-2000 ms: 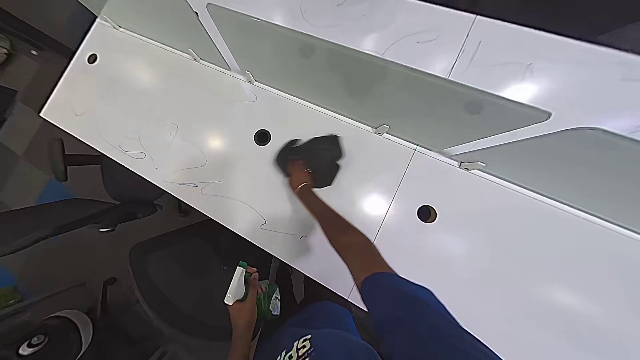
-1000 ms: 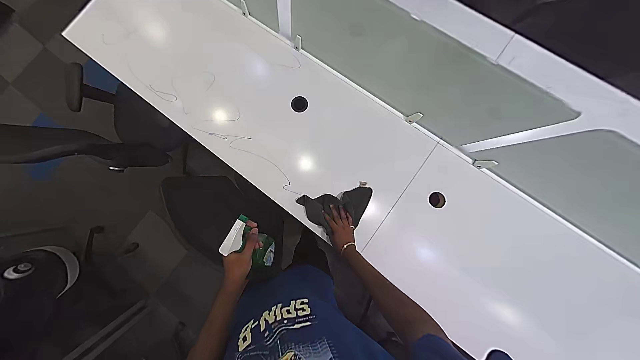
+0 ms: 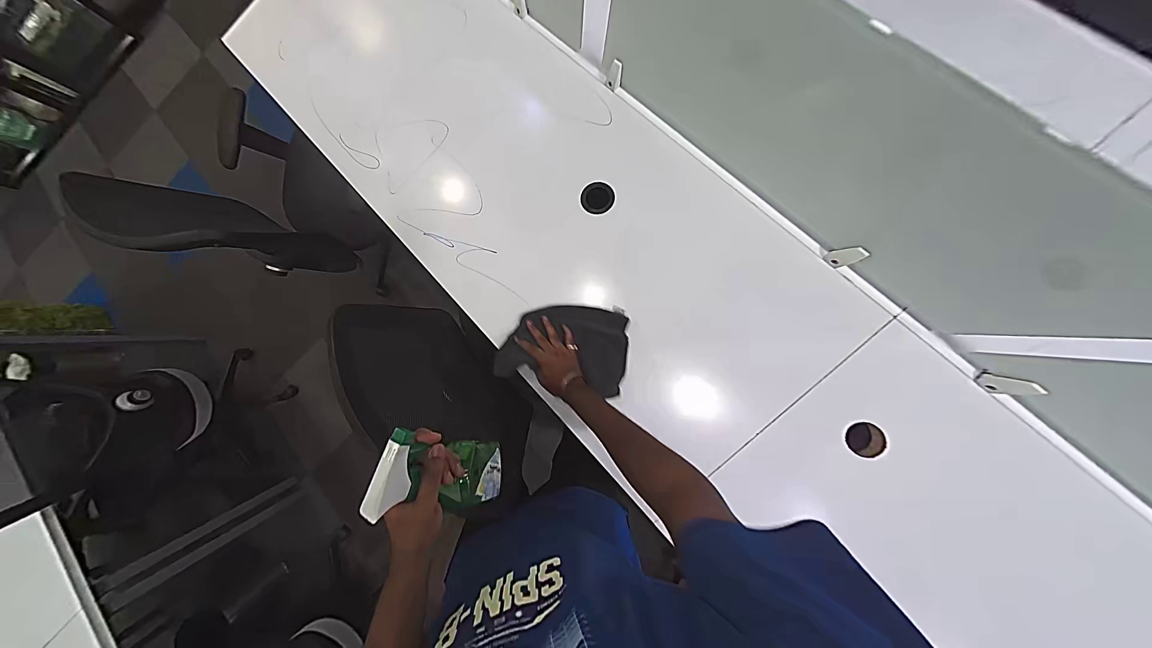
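Observation:
My left hand is closed round the neck of a green spray bottle with a white trigger head, held off the desk's near edge above an office chair. Under my spread right hand a dark grey cloth lies on the white desk, partly hanging over its near edge. My fingers press flat on the cloth. Thin dark scribbled lines mark the desktop to the left of the cloth, and one line reaches close to it.
Frosted partition panels on clamps run along the desk's far side. Two round cable holes, one dark and one lighter, pierce the top. A mesh office chair and another chair's armrest stand by the near edge.
My right hand and the cloth have moved from near the dark cable hole to the desk's near edge, then left along it. The spray bottle stays in my left hand. The view has shifted.

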